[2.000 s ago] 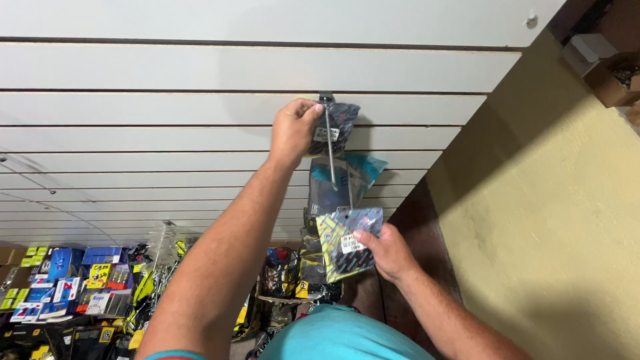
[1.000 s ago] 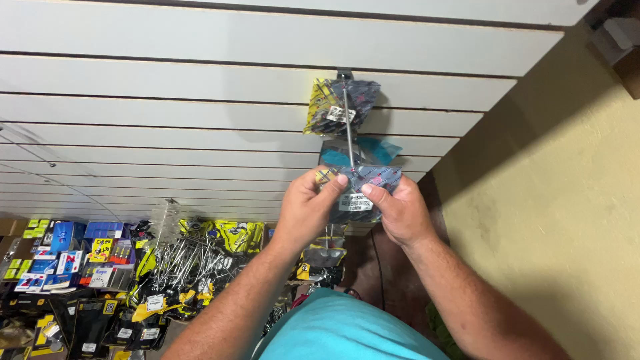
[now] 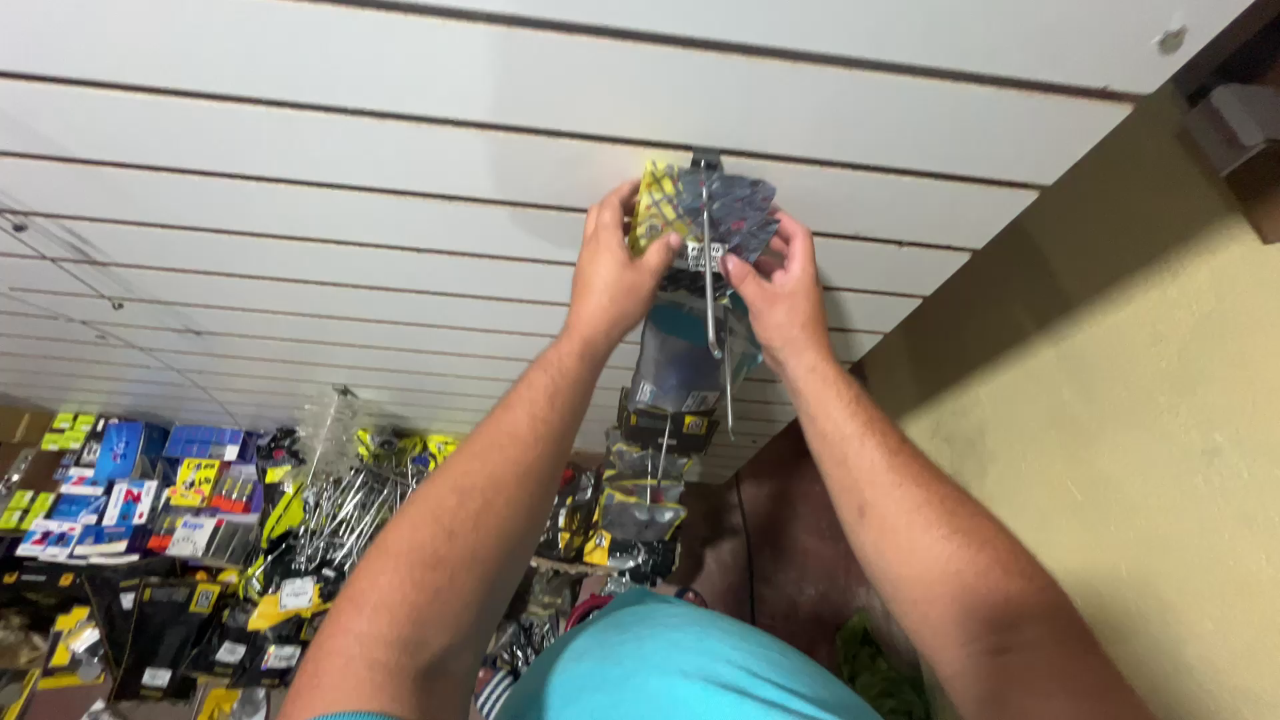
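Observation:
Patterned yellow and dark plastic packets point(image 3: 735, 205) hang on a metal display hook point(image 3: 708, 290) fixed in the white slatwall panel. My left hand point(image 3: 622, 265) grips their left edge, thumb on the front. On the right side, my right hand point(image 3: 785, 290) pinches the lower right part of the packets, its fingers partly behind them. A white label with writing shows between my thumbs. Just below hangs a clear and teal package point(image 3: 680, 345) on another hook, partly behind the first hook.
More packaged goods point(image 3: 645, 505) hang lower on the panel. At the lower left lie many small boxes point(image 3: 128, 450), black and yellow packages point(image 3: 165, 625) and a heap of metal hooks point(image 3: 350, 515). A yellowish wall point(image 3: 1110, 400) stands to the right, with a cardboard box point(image 3: 1245, 150) above.
The packet my hands held near the hook's tip a second ago is now up against those near the panel. Both hands have moved up along the hook with it.

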